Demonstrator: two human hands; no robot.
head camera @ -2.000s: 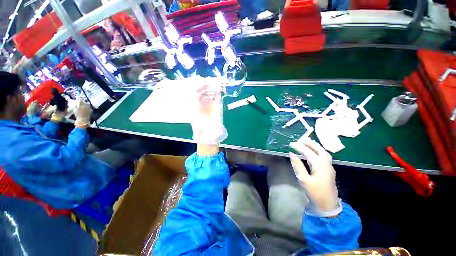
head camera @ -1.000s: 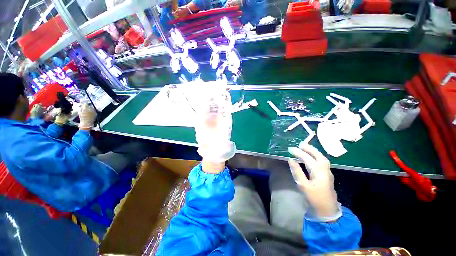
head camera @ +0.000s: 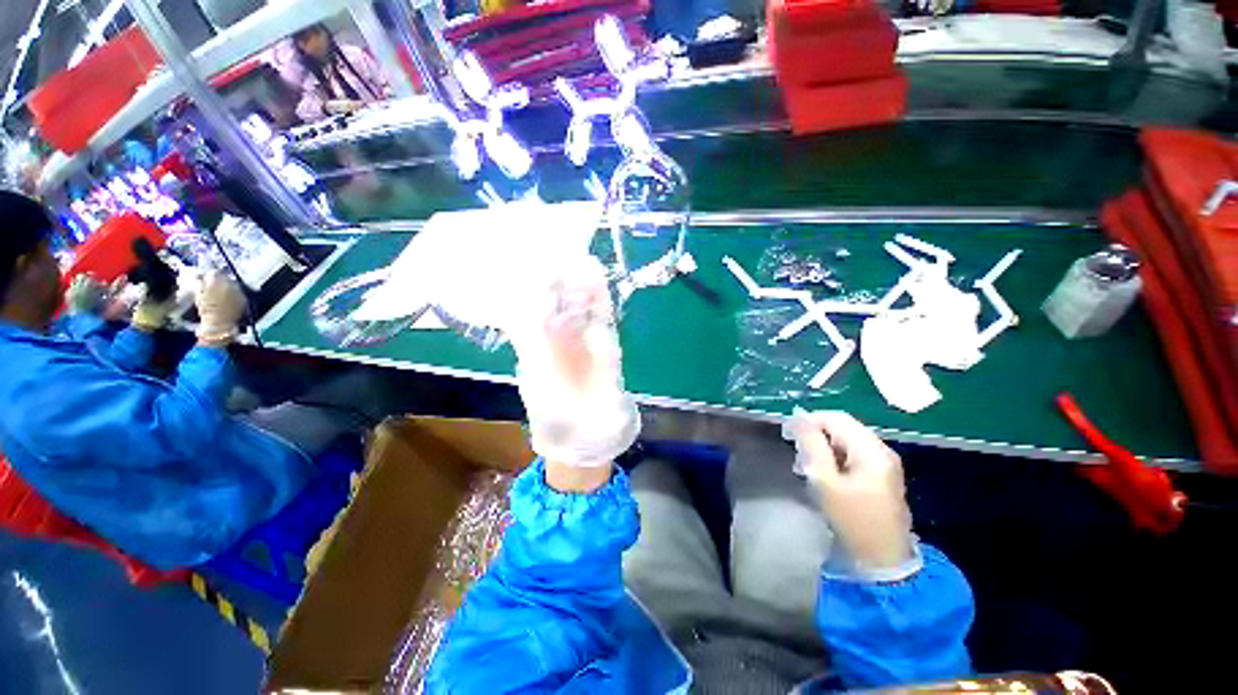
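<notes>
My left hand (head camera: pixel 577 367), in a thin white glove, reaches over the bench and grips a clear looped part (head camera: pixel 648 204). Rounded clear loops show on both sides of it; glare hides the fingers. My right hand (head camera: pixel 858 492), also gloved, is in front of the bench edge with thumb and fingers drawn together. A small pale bit shows at the fingertips; I cannot tell if it is glove or an object. White jointed arms (head camera: pixel 815 321) lie beside a crumpled white cloth (head camera: pixel 907 350). Small hardware (head camera: pixel 804 269) lies on clear film (head camera: pixel 771 356).
A white foam sheet (head camera: pixel 441 265) lies behind my left hand. A carton (head camera: pixel 356 577) with clear packs stands by my knees. A bottle (head camera: pixel 1094 291), red-handled tool (head camera: pixel 1124 473) and red trays (head camera: pixel 1178 292) are at right. A person in blue (head camera: pixel 136 435) sits at left. Lit lamps (head camera: pixel 618 102) glow beyond.
The clear loops have spread wider, now showing left of the foam sheet and right of my left hand. My right hand's fingers have closed from spread to pinched.
</notes>
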